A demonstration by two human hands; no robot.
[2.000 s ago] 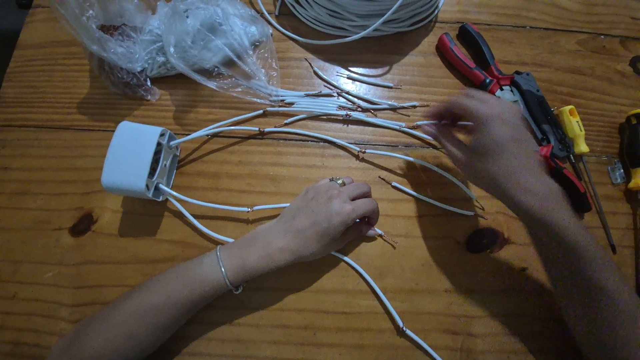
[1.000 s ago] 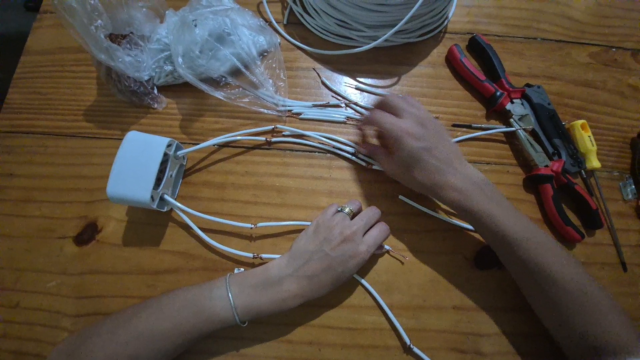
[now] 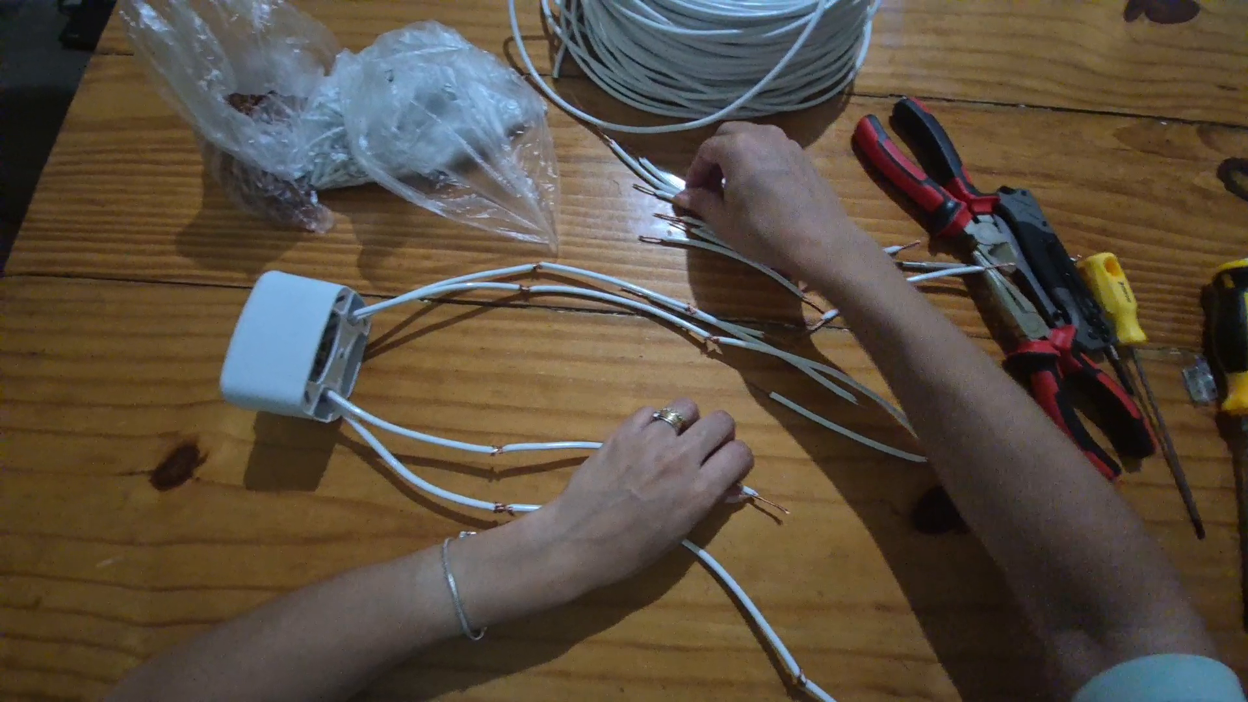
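A white plastic box [image 3: 283,343] lies at the left with white insulated wires [image 3: 429,436] coming out of its open side; bare copper joints show along them. My left hand [image 3: 673,463] rests over the lower wires, and a wire end with bare copper [image 3: 768,502] sticks out past its fingers. Whether its fingers close on that wire is hidden. At the top centre, my right hand [image 3: 746,185] has thumb and forefinger pinched at a bunch of short stripped wire pieces [image 3: 663,175]. One loose wire piece [image 3: 848,429] lies between my hands.
A coil of white cable [image 3: 721,58] sits at the top, with clear plastic bags [image 3: 429,117] to its left. On the right are red and black pliers [image 3: 994,263], another black and red tool [image 3: 1048,253], a yellow-handled screwdriver [image 3: 1111,297] and a second yellow and black handle [image 3: 1230,331].
My right hand has moved up and away from the upper joined wires to the short pieces near the coil, which now lie spread differently. My left hand stays over the lower wires.
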